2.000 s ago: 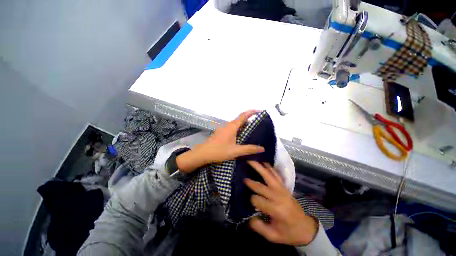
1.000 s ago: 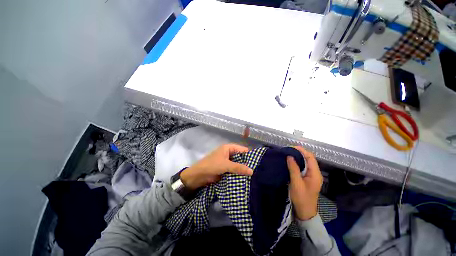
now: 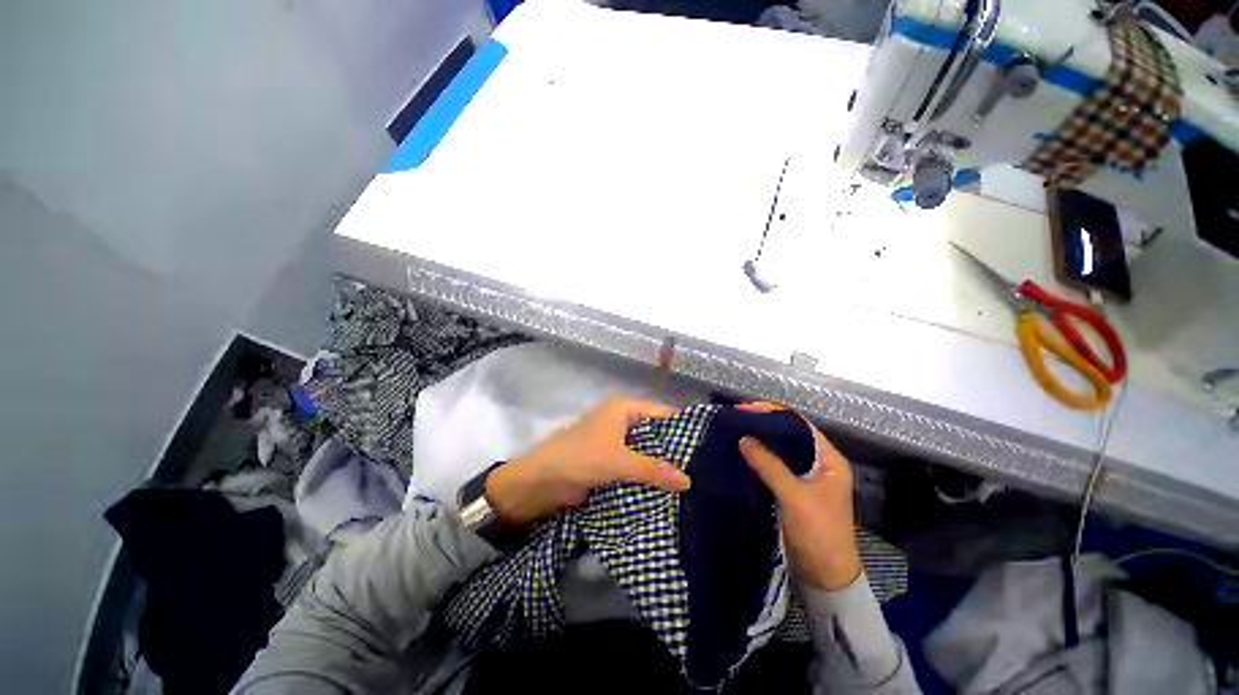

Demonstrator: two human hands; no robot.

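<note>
The checked garment (image 3: 636, 540) lies bunched over my lap in front of the table edge, with a dark navy panel (image 3: 723, 543) along its checked edge. My left hand (image 3: 591, 459) grips the checked cloth beside the navy panel, thumb on top. My right hand (image 3: 811, 505) holds the navy panel's upper right end, thumb on top and fingers behind the cloth. Plain light grey-white cloth (image 3: 476, 407) spreads to the left under my left hand.
A white sewing machine (image 3: 938, 82) stands at the upper right of the white table (image 3: 612, 177). Scissors with red and orange handles (image 3: 1063, 342) and a black phone (image 3: 1090, 247) lie beside it. A measuring tape (image 3: 544, 318) runs along the front edge. Cloth heaps (image 3: 197, 577) lie below left.
The garment has moved down from the table edge onto my lap. My right hand has moved from the panel's lower part to its upper right end; the navy panel is now turned more open.
</note>
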